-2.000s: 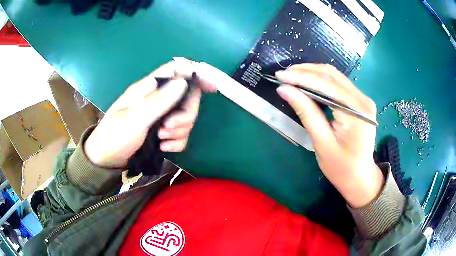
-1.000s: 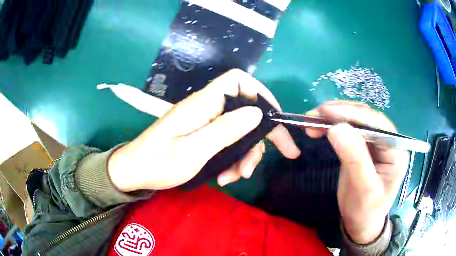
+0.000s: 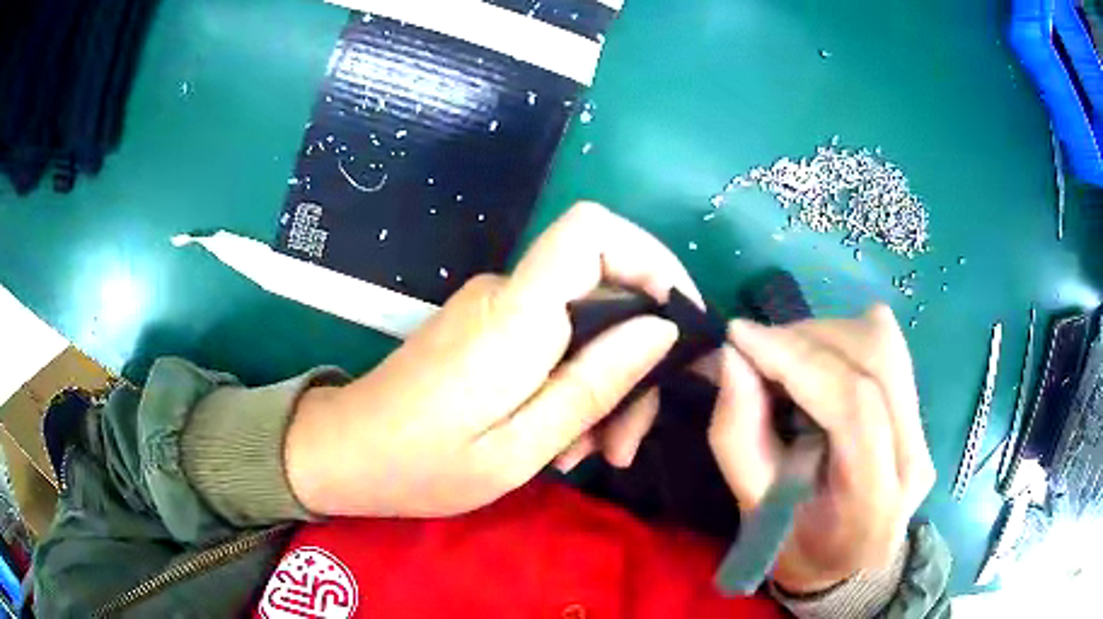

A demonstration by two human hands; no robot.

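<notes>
My left hand (image 3: 472, 399) is closed on black strips (image 3: 696, 336), with one end showing past the thumb and forefinger. My right hand (image 3: 841, 423) pinches at that end with thumb and forefinger. A flat grey-green tool end (image 3: 772, 526), apparently the tweezers, sticks out below my right palm; its tips are hidden. A loose heap of tiny metal parts (image 3: 853, 200) lies beyond my right hand. The black sheet (image 3: 423, 181) carries scattered metal bits and a small neat patch of them (image 3: 309, 230) near its left corner.
A long white strip (image 3: 302, 284) runs along the sheet's near edge; white bands (image 3: 484, 27) cross its far part. A bundle of black strips (image 3: 67, 91) lies far left. More black ribbed material (image 3: 774, 296) is behind and below my hands. Blue holder (image 3: 1064, 79) upper right; thin tools (image 3: 982, 405) at right.
My left hand has moved from beside the sheet to my right hand. The tweezers, earlier pointed at the metal patch and then the strip end, are now swung down into my right palm.
</notes>
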